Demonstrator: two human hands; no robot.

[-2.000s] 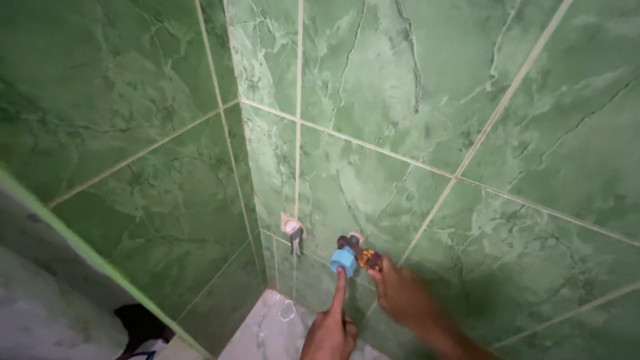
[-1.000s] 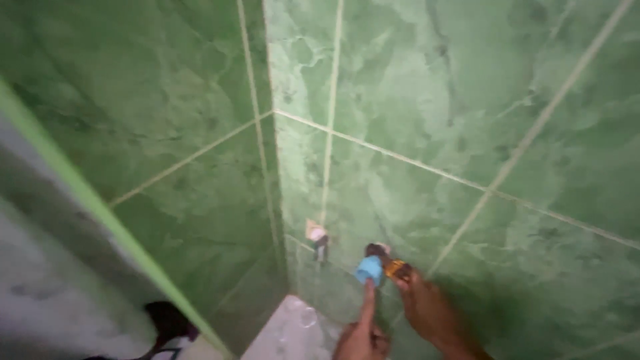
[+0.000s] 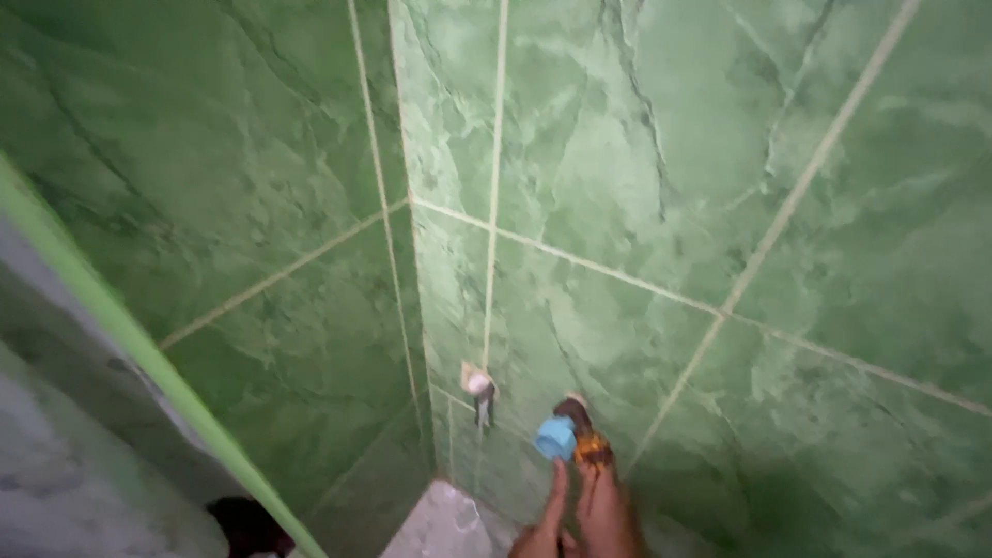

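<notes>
A dark pipe fitting [image 3: 571, 411] comes out of the green tiled wall at the lower middle, with a light blue cylindrical piece [image 3: 556, 438] on its left side. An orange and dark knob-like part [image 3: 593, 449] sits to the right of the blue piece. My left hand [image 3: 549, 519] points up from below, its index fingertip touching the blue piece's lower edge. My right hand [image 3: 608, 508] is beside it, fingers on the orange part. Left of the fitting, a pale and dark grey fixture [image 3: 480, 391] sticks out of the wall.
Green marbled tile walls [image 3: 612, 155] meet at a corner. A green edge strip [image 3: 139, 341] runs diagonally at the left beside a greyish surface. Below the corner lies a pale surface [image 3: 442, 523]. A dark object [image 3: 249, 527] shows at the lower left.
My right hand has swung from the right side of the orange part to below it, closer to my left hand. My left index finger stays at the blue piece.
</notes>
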